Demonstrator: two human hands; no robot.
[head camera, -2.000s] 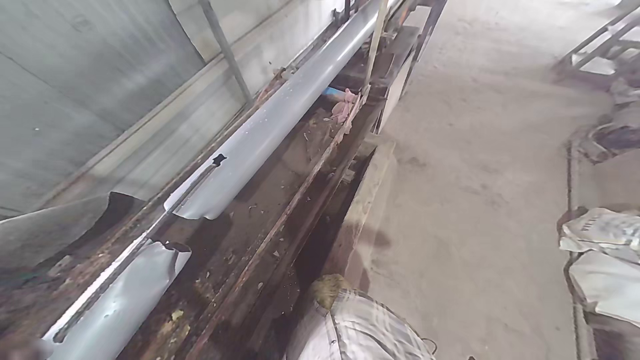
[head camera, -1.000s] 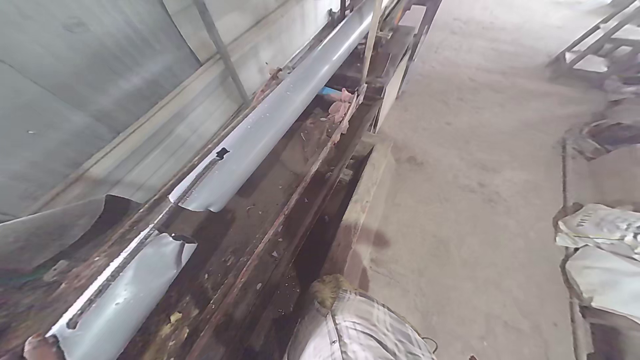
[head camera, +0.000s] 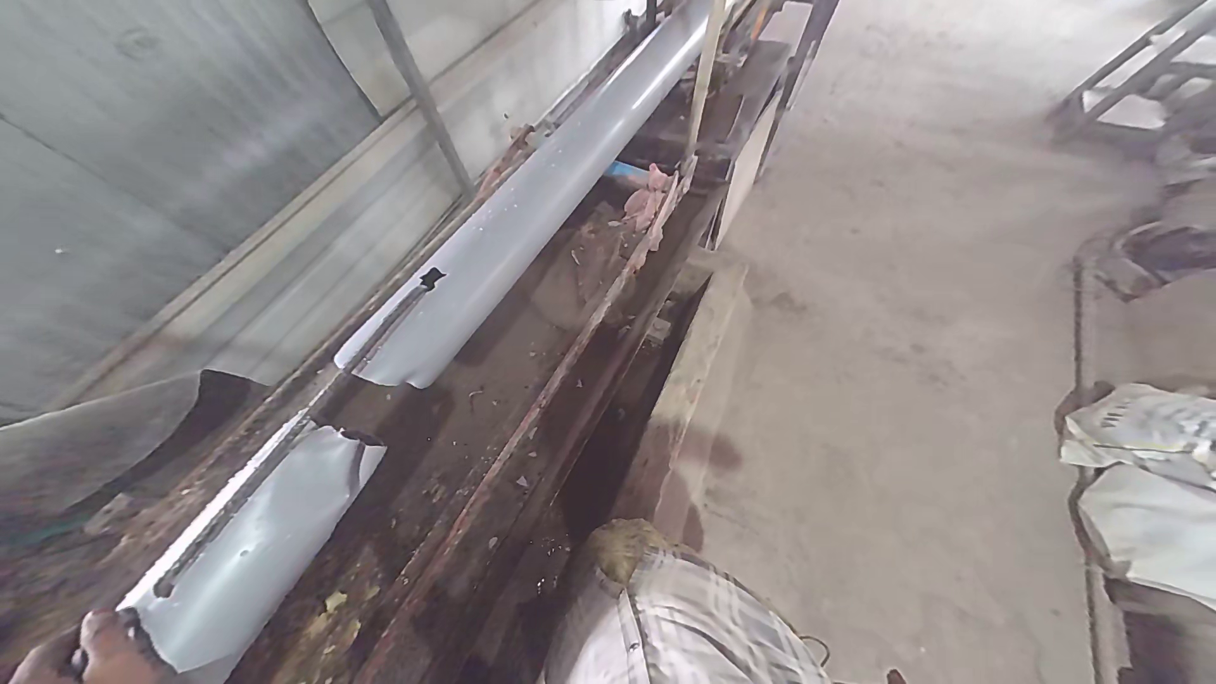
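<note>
My left hand (head camera: 106, 651) is at the lower left edge, its curled fingers on the near end of a short, pale grey curved piece of plastic-like sheet (head camera: 271, 546). That piece has a ragged far end and a dark slot along it. Beyond a gap, in line with it, lies a long, glossy grey tube or curved sheet (head camera: 532, 209) with a jagged near end and a small dark hole. Both lie along a dirty, rusty metal trough or frame (head camera: 518, 446). My right hand is out of view.
Grey wall panels (head camera: 199, 133) rise at the left. A pink rag-like thing (head camera: 646, 201) hangs on the frame. A large white bundle (head camera: 684, 617) stands low centre, beside the dusty floor (head camera: 883, 313). White sacks (head camera: 1154, 503) lie at right.
My left hand has come into view at the lower left, at the near end of the short grey piece. The view has shifted slightly.
</note>
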